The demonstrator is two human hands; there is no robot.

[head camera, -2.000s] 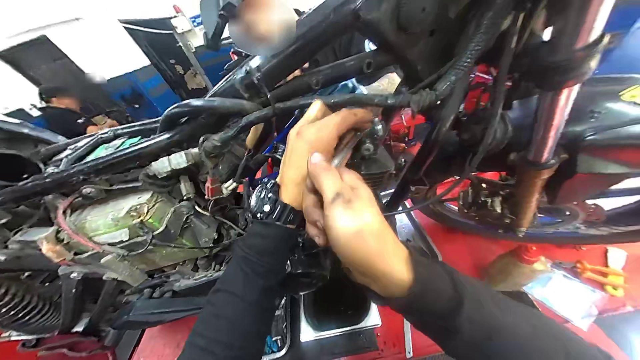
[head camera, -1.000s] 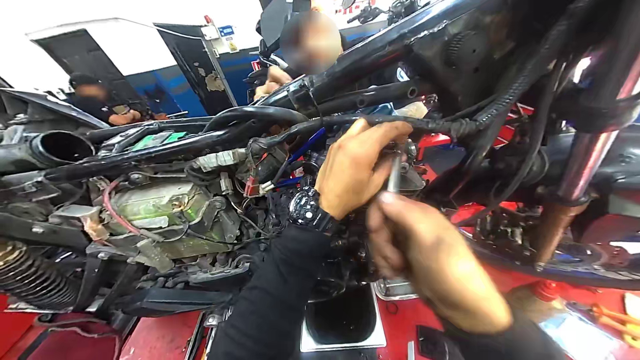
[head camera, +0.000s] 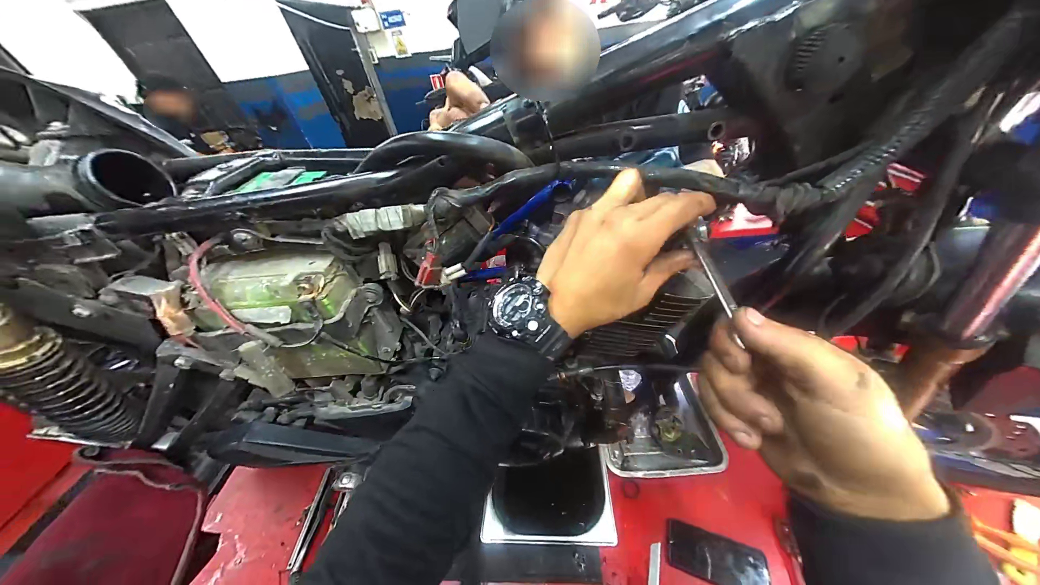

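My left hand (head camera: 617, 256), with a black watch (head camera: 520, 310) on its wrist, reaches into the motorcycle frame below a black cable loom (head camera: 674, 175). Its fingers are at the top end of a metal wrench (head camera: 715, 280); whether they grip it is not clear. My right hand (head camera: 812, 398) holds the wrench's lower end between thumb and fingers. The finned engine cylinder (head camera: 650, 321) lies just under my left hand. What the wrench's upper end sits on is partly hidden by my fingers.
Below the engine, a metal tray with dark liquid (head camera: 548, 500) and another metal tray (head camera: 707, 455) stand on the red lift, near a phone (head camera: 719, 552). A coil spring (head camera: 65, 390) is at left, the fork (head camera: 999, 284) at right. Another person's hand (head camera: 459, 97) is beyond the frame.
My right hand has moved down and away from my left hand, and more of the wrench shows between them. The view has shifted.
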